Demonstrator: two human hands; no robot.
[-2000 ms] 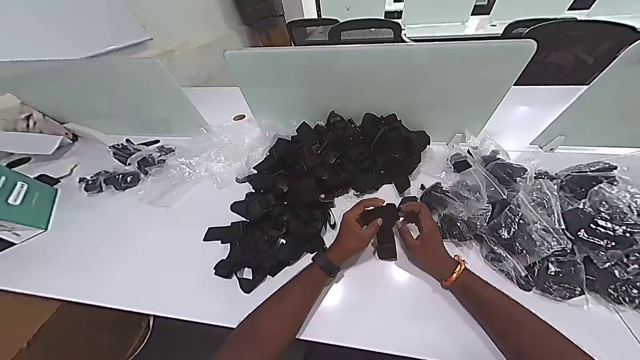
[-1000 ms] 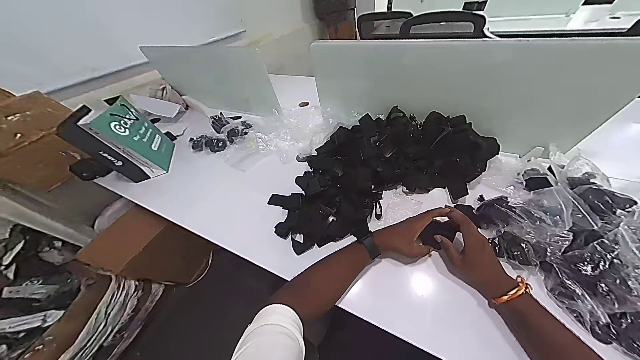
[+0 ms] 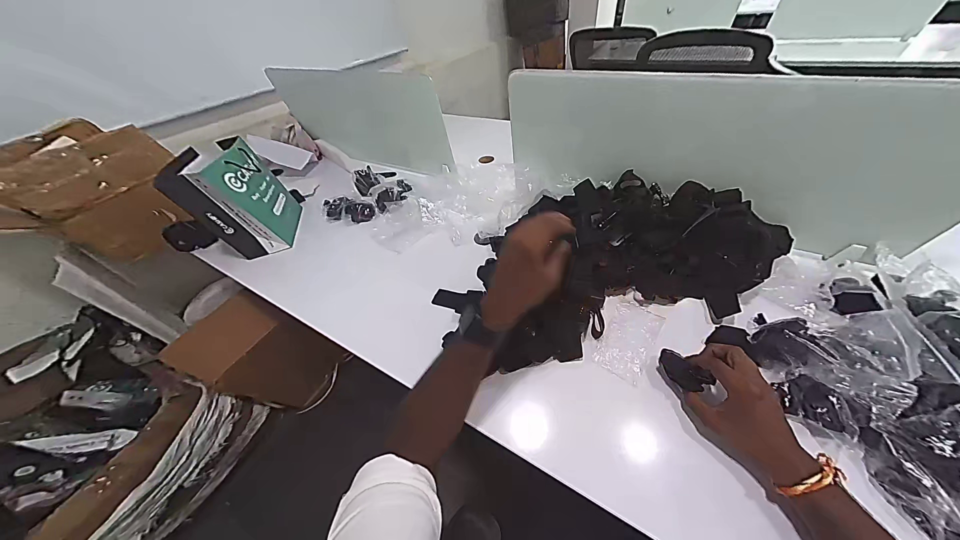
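Observation:
A large heap of black fabric straps (image 3: pixel 667 240) lies on the white table. My left hand (image 3: pixel 529 262), a dark watch on its wrist, reaches over the heap's left part; its fingertips are blurred against the black pieces, so its hold is unclear. My right hand (image 3: pixel 739 409), with an orange thread bracelet, pinches a folded black strap (image 3: pixel 686 371) between thumb and fingers, just in front of the heap. A flat clear plastic bag (image 3: pixel 628 341) lies between the heap and that hand. Bagged black items (image 3: pixel 840 352) lie right beside the right hand.
A green and black box (image 3: pixel 251 199) stands at the table's left edge. Small black parts (image 3: pixel 367 202) and crumpled clear bags (image 3: pixel 450 206) lie behind the heap's left side. Frosted partitions (image 3: pixel 720 135) line the back. Cardboard boxes (image 3: pixel 247 349) stand left, below the table.
My left hand has left the right hand and moved left and back to the heap. The right hand keeps the black piece both hands were handling. The view has swung left.

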